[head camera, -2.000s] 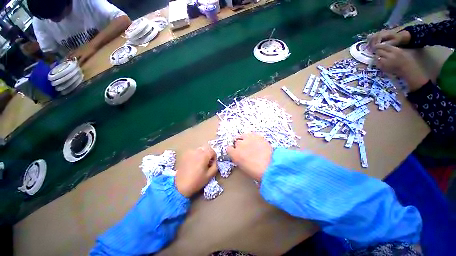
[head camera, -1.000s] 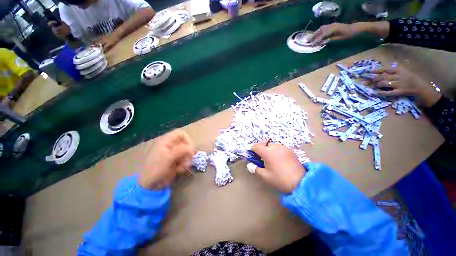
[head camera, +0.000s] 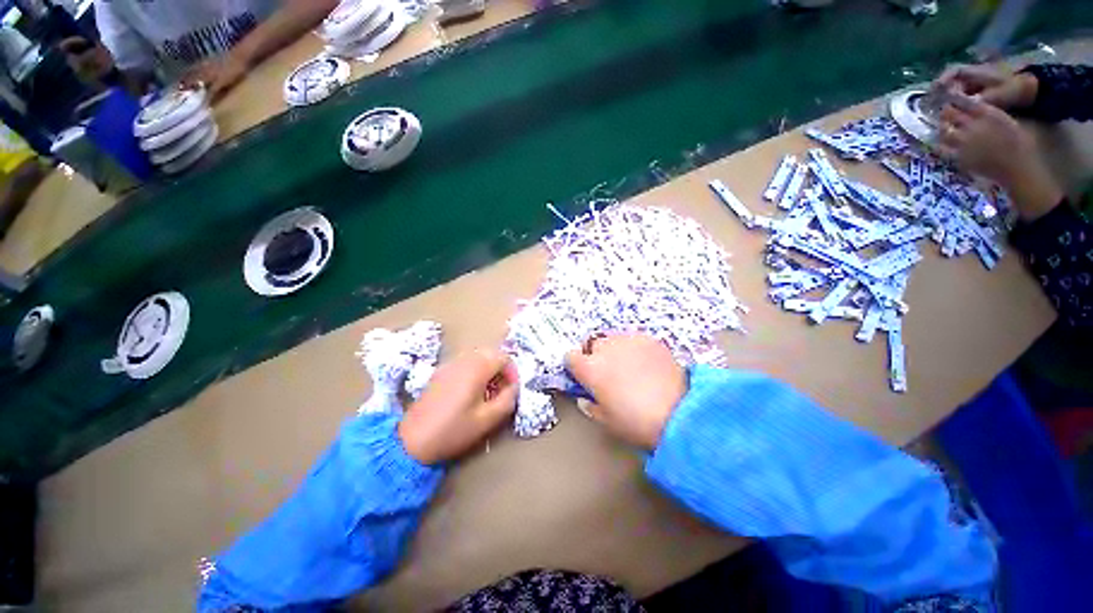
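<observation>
A loose heap of thin white pieces lies in front of my hands. My left hand is curled, its fingertips at a tied white wire bundle on the heap's near left edge; what its fingers pinch is hidden. My right hand is closed at the heap's near edge, with a bit of a blue-handled tool showing at its fingers. More white bundles lie beyond and left of my left hand.
The green conveyor carries spaced white discs beyond the tan bench. Blue-grey strips lie at right, beside a neighbour's hands holding a disc. Another person sits across near stacked discs.
My left hand has come down and right to the bundle, uncovering the bundles at left. My right hand stays near the heap. The neighbour's hand has left the belt and both hands hold a disc.
</observation>
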